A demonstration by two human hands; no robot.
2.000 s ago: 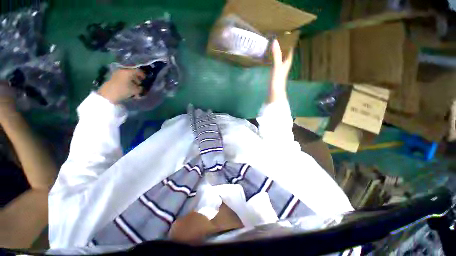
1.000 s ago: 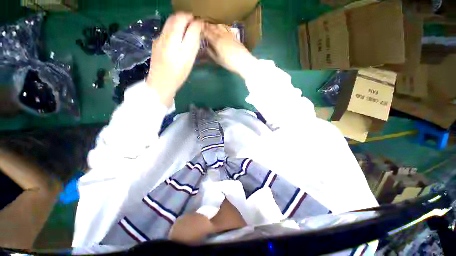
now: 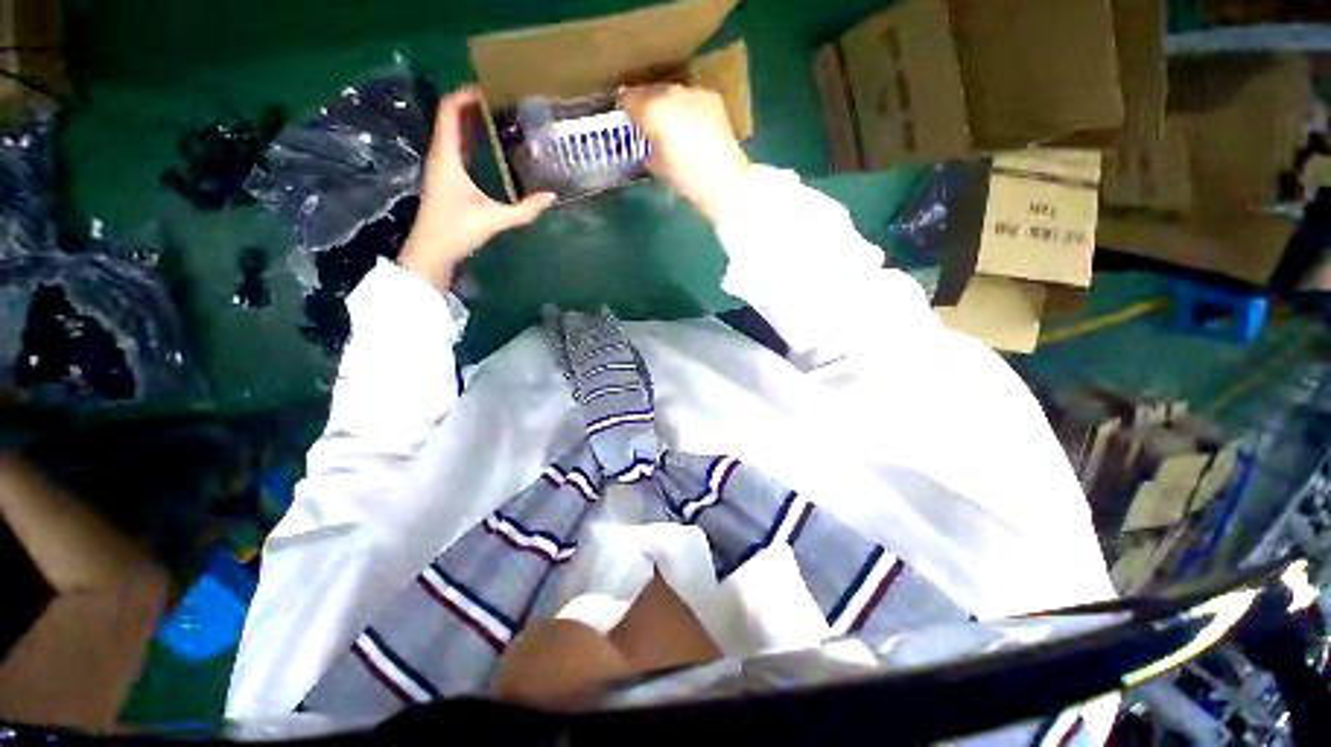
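Note:
A small brown carton (image 3: 620,56) lies open on the green bench, its lid flap raised on the far side. A fan with a white ribbed grille (image 3: 596,142), in clear plastic, lies inside it. My left hand (image 3: 470,197) cups the carton's near left corner, thumb along the front wall and fingers spread by the left side. My right hand (image 3: 686,134) reaches into the carton's right end, beside the fan. Its fingertips are partly hidden, and I cannot tell whether they hold anything.
Clear plastic bags with black pieces (image 3: 350,183) lie on the bench at left, with loose black cables (image 3: 219,153) beside them. Large brown cartons (image 3: 1036,73) and a printed carton (image 3: 1039,219) stand at right. A blue stool (image 3: 1219,310) is on the floor at far right.
My left hand has left the black pieces in the bag, moved over the carton, then back to its left corner. The carton now sits further left, and the fan shows again between my hands.

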